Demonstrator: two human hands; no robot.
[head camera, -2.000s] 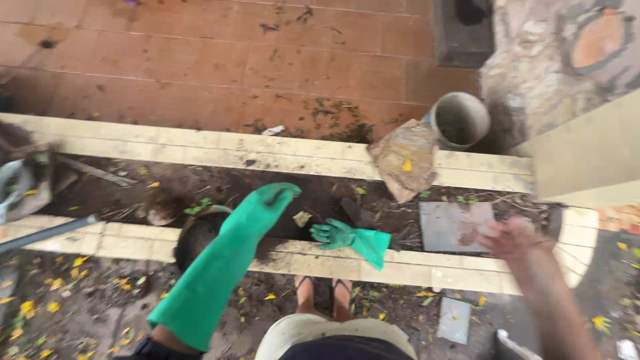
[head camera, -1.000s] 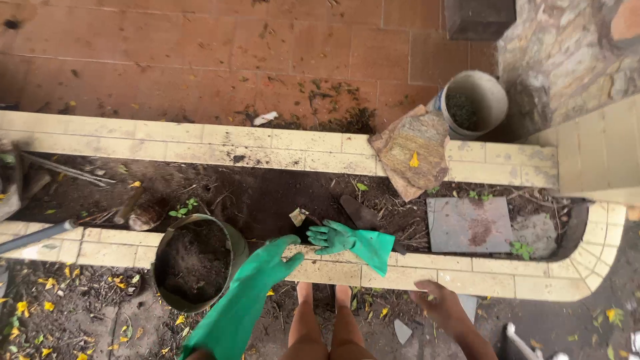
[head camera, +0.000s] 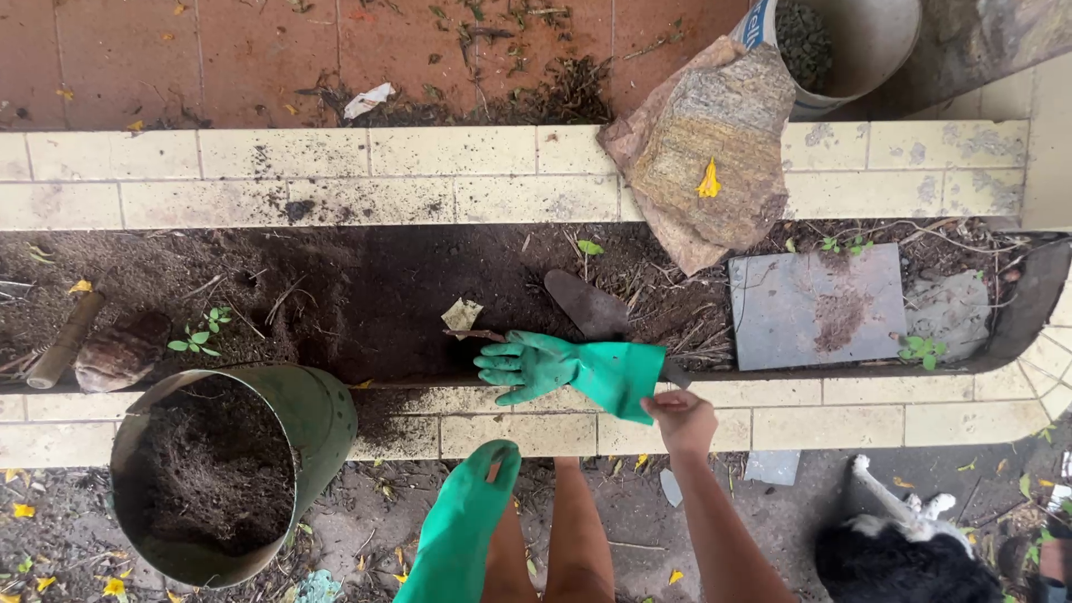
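Observation:
My left hand (head camera: 486, 477), inside a long green rubber glove, is over the front tiled edge with its fingers bent; whether it holds anything is unclear. A second green rubber glove (head camera: 569, 368) lies palm flat across the tiled edge and the soil. My bare right hand (head camera: 682, 419) pinches the cuff of that glove between thumb and fingers. Just behind the glove, a dark trowel-like blade (head camera: 586, 303) rests on the soil. A piece of pale stone or tile (head camera: 461, 315) lies near the glove's fingertips.
A green bucket of soil (head camera: 322, 427) stands at left. Across the rear tiled edge (head camera: 494, 151) leans a flat stone (head camera: 712, 142), beside a white bucket (head camera: 879, 42) holding gravel. A grey tile (head camera: 816, 310) lies in the planter. A black-and-white animal (head camera: 904, 553) lies at lower right.
My right hand has moved left to the loose glove's cuff and taken hold of it. My gloved left hand has drawn back from the loose glove. The view is closer.

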